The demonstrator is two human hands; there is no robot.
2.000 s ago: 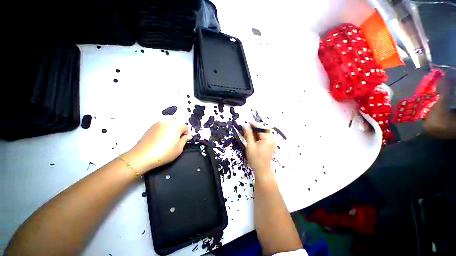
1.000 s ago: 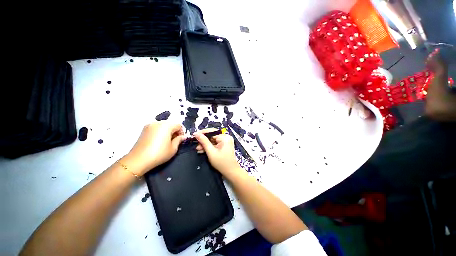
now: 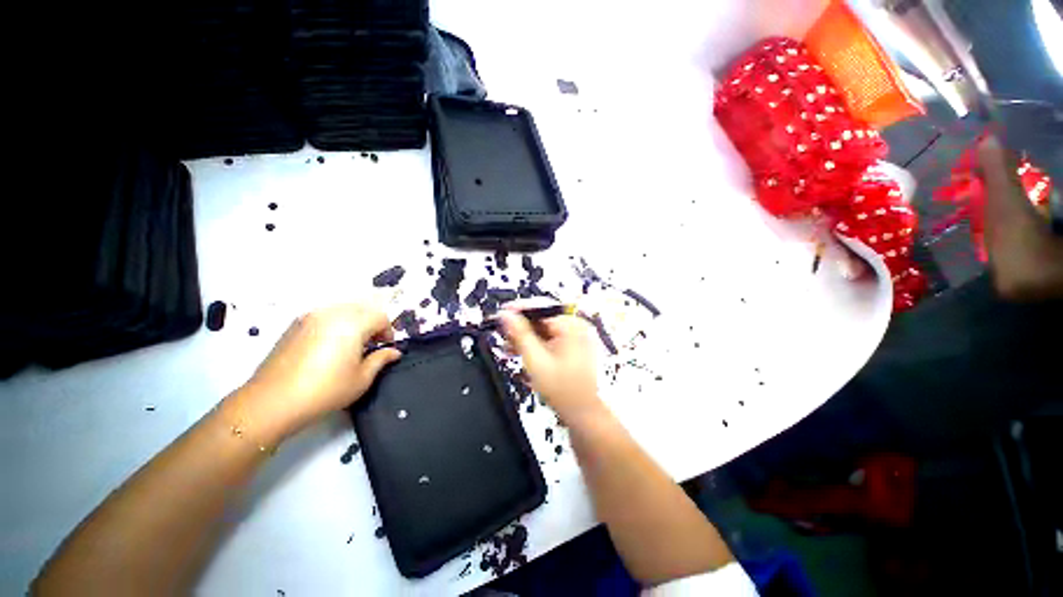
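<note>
A black tablet case (image 3: 449, 449) lies on the white table at the front middle, its tray side showing, with small light holes and a camera opening at its far right corner. My left hand (image 3: 321, 367) grips the case's far left corner. My right hand (image 3: 554, 356) holds a slim dark trimming knife (image 3: 543, 313) with a yellow end, its fingers at the case's far right corner. The knife's tip is too blurred to tell.
Black scraps (image 3: 452, 283) lie beyond and right of the case. A small case pile (image 3: 495, 169) stands behind them. Tall black stacks (image 3: 99, 251) fill the far left. A red dotted cloth (image 3: 804, 128), an orange basket (image 3: 865, 64) and another person's arm (image 3: 1016, 227) are at right.
The right hand went from the scrap to the case's far edge, then slid right to its corner with the knife. The left hand moved left along the edge to the far left corner.
</note>
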